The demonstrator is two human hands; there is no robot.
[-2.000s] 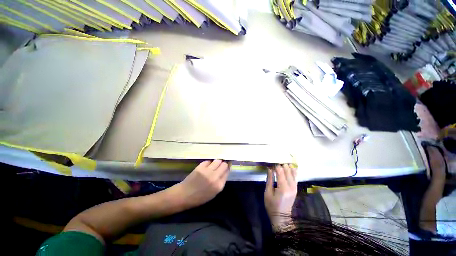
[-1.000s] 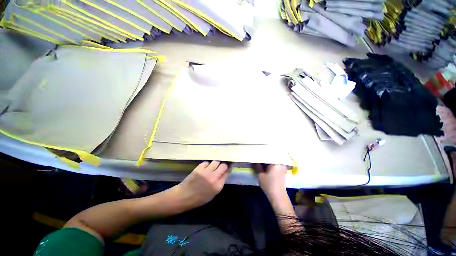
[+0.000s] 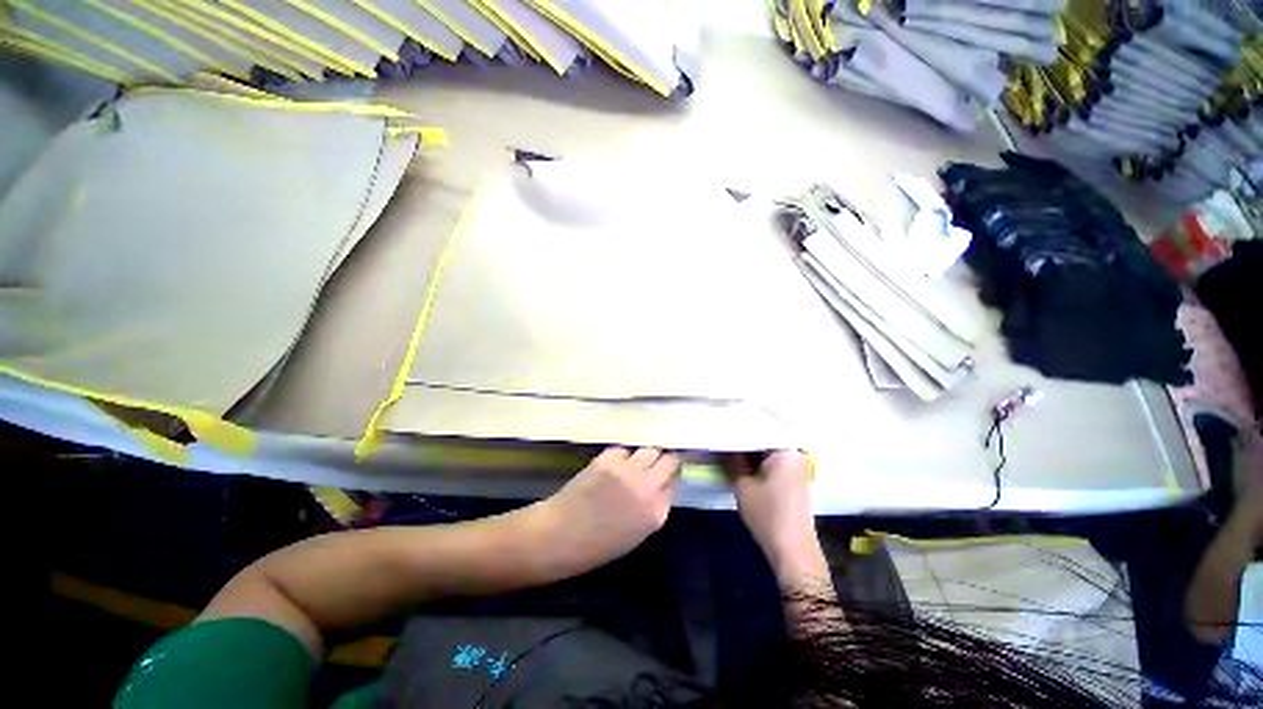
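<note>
A light grey-beige panel [image 3: 554, 312] lies flat on the table in front of me, with a yellow binding strip along its left edge and a folded band along its near edge. My left hand [image 3: 630, 499] has its fingertips at the panel's near edge, right of its middle. My right hand [image 3: 776, 492] is beside it near the right corner, its fingertips partly tucked under the edge. Both hands hold the open edge. The fingertips are partly hidden, and glare washes out the panel's right side.
A flat pile of panels [image 3: 194, 249] lies left. Fanned panels [image 3: 319, 42] lie at the far side. Narrow grey strips [image 3: 880, 305], white scrap [image 3: 925, 229], a black heap [image 3: 1067, 270] and a small corded tool [image 3: 1018, 403] lie right. Another person's arm [image 3: 1219, 533] shows far right.
My left hand has moved a little to the right along the near edge, closer to my right hand. My right hand has shifted from fingertips on the corner to partly under the edge.
</note>
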